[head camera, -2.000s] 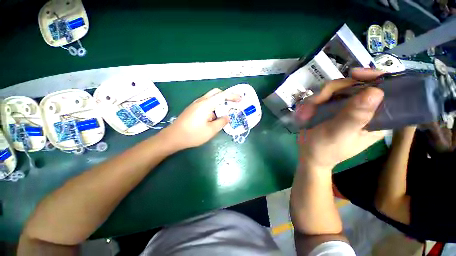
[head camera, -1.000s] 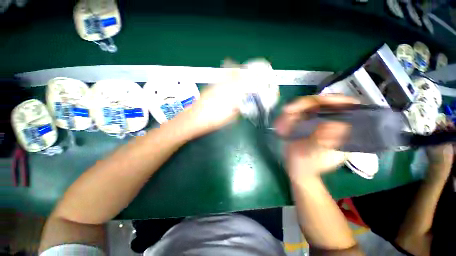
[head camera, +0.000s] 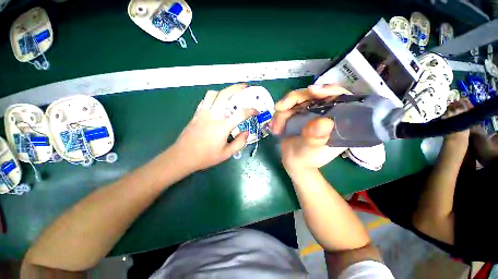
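Note:
A cream-white plastic housing (head camera: 260, 99) lies on the green bench in front of me, open side up, with a light-blue circuit board and a dark-blue bar inside. My left hand (head camera: 217, 128) holds it from the left, fingers at its edge and over the board. My right hand (head camera: 311, 128) grips a grey electric screwdriver (head camera: 355, 121), held nearly level, with a thick black cable at its rear. The screwdriver's front end points at the right side of the housing. Its tip is hidden by my right fingers, and no screw can be made out.
More housings with blue boards (head camera: 82, 131) lie at the left, and others on the far side (head camera: 161, 19). A white screw feeder (head camera: 352, 71) stands behind my right hand, with a pile of white covers (head camera: 434, 87) beyond it. Another worker's arm (head camera: 442, 185) is at the right.
The view has shifted. My right hand and the screwdriver have moved left from near the feeder to the held housing. A housing from the left row no longer lies there; another shows on the far side.

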